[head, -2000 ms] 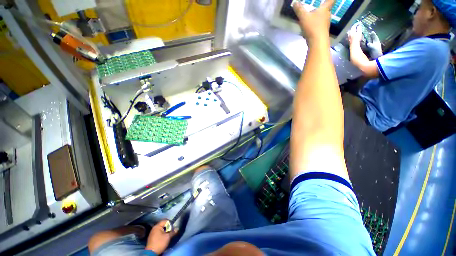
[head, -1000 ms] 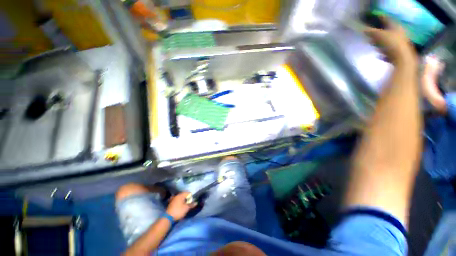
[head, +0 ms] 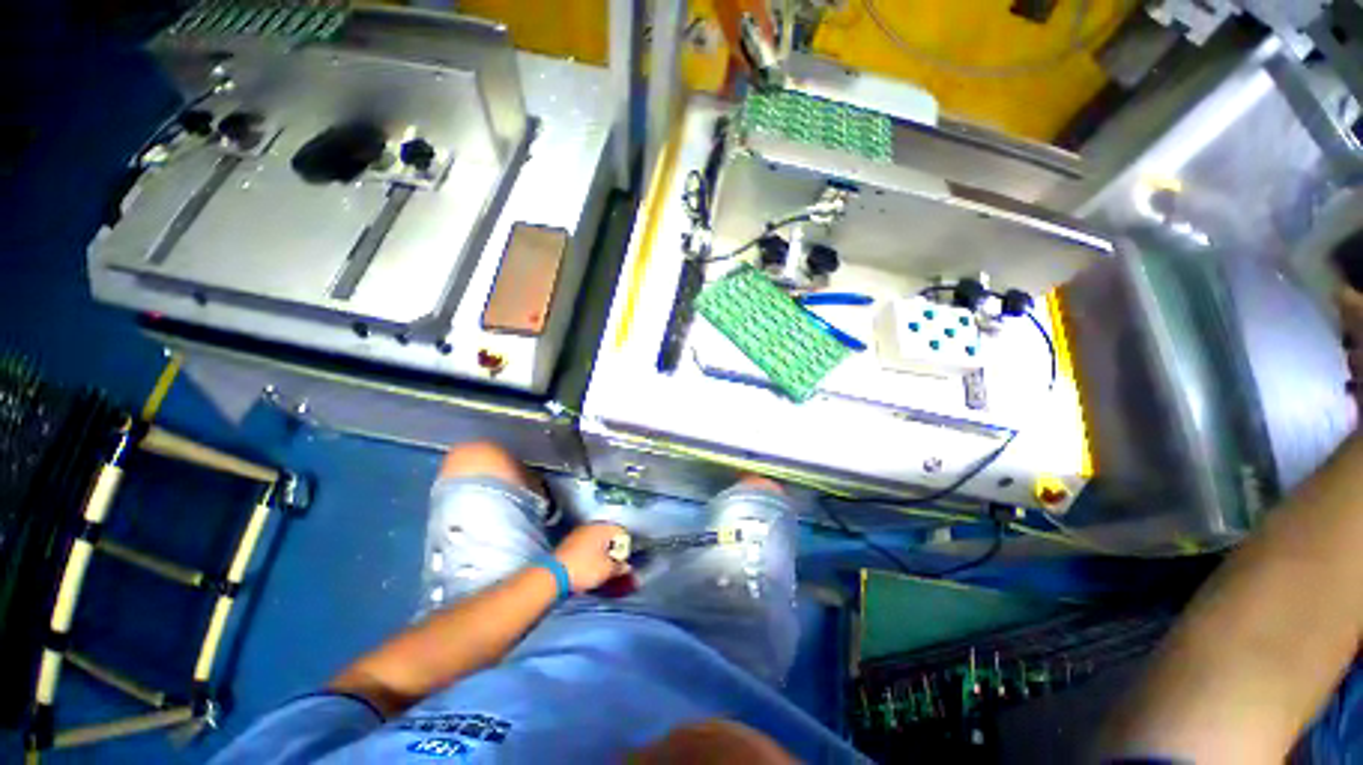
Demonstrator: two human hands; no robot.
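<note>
My left hand [head: 595, 556] is closed around a digital caliper [head: 680, 541], held over my lap with its far end by my right knee. My right arm reaches out at the right edge; the right hand is mostly cut off there, and its fingers cannot be made out. A green PCB panel [head: 773, 332] lies tilted on the right machine's white surface. Blue-handled pliers [head: 837, 308] lie at its right, beside a white block with dark dots [head: 934, 332]. A long black tool [head: 680, 316] lies left of the panel.
A second green panel [head: 819, 124] lies on the ledge behind. A smartphone [head: 526, 280] lies on the left machine [head: 284, 269]. A pipe-frame trolley [head: 150, 575] stands on the floor at left. Racked boards [head: 972, 680] are at lower right. A cable hangs at the right machine's front.
The view has swung left, showing more of the left machine and the trolley. The touchscreen and the other person's head have left view. My left hand still holds the caliper.
</note>
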